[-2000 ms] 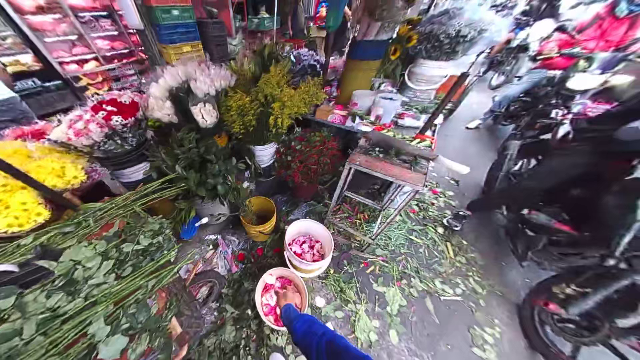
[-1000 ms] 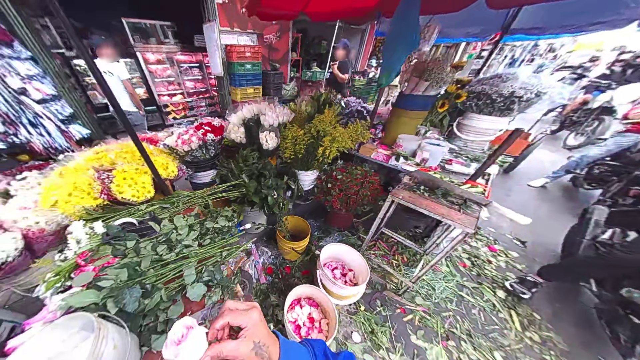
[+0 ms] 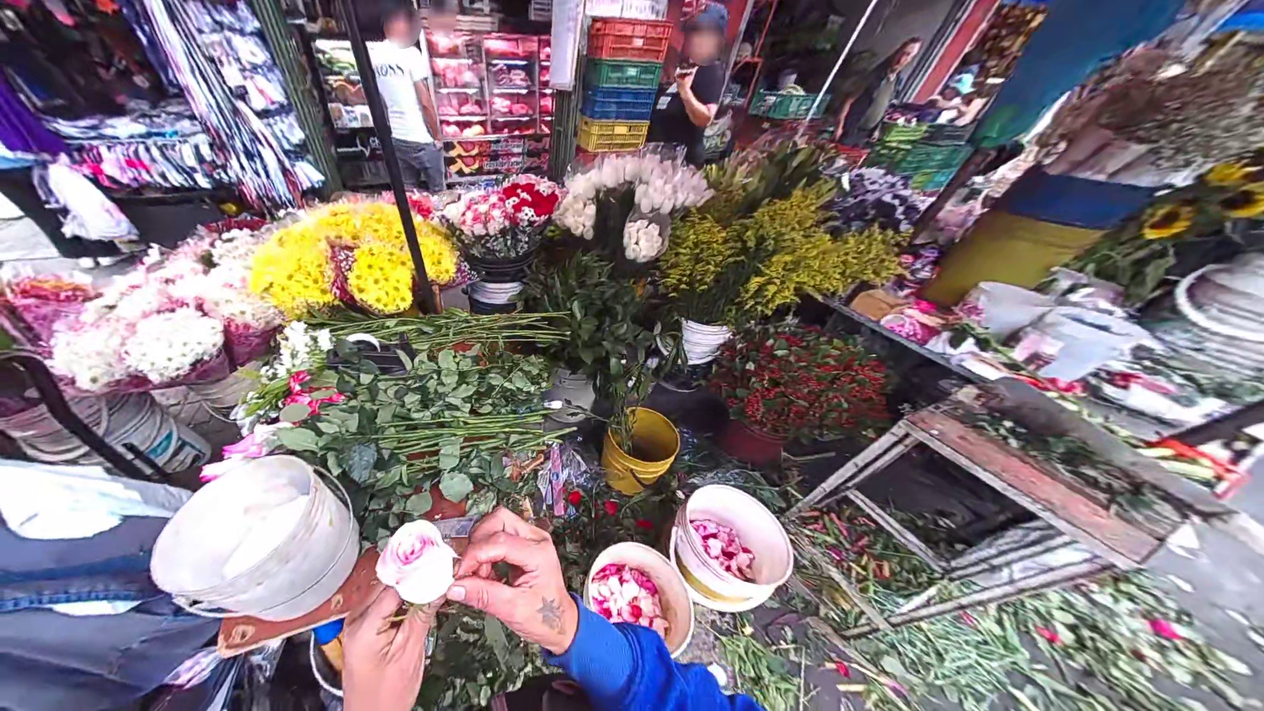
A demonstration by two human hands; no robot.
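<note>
My left hand (image 3: pixel 387 642) grips a pale pink and white rose (image 3: pixel 417 562) just under its bloom, at the lower centre-left. From the right, my right hand (image 3: pixel 518 573) touches the edge of the bloom with thumb and forefinger, its sleeve blue. Pink and white petals fill part of a white bucket (image 3: pixel 681 614) right of my right hand. Behind that one stands a second white bucket (image 3: pixel 780 553), also with petals. A large white bucket (image 3: pixel 341 553) is left of the rose. The stem below my left fingers is hidden.
Cut leafy stems (image 3: pixel 425 425) lie ahead, beside a yellow bucket (image 3: pixel 674 449). A wooden stand (image 3: pixel 1037 484) is at right, with cuttings (image 3: pixel 1076 632) on the ground. Yellow flowers (image 3: pixel 346 257) and other bunches stand behind. Several people are in the background, one in a white shirt (image 3: pixel 400 94).
My right hand was in the petal bucket two seconds ago and is now at the rose. My left hand has come into view holding the rose. The view has swung left and up.
</note>
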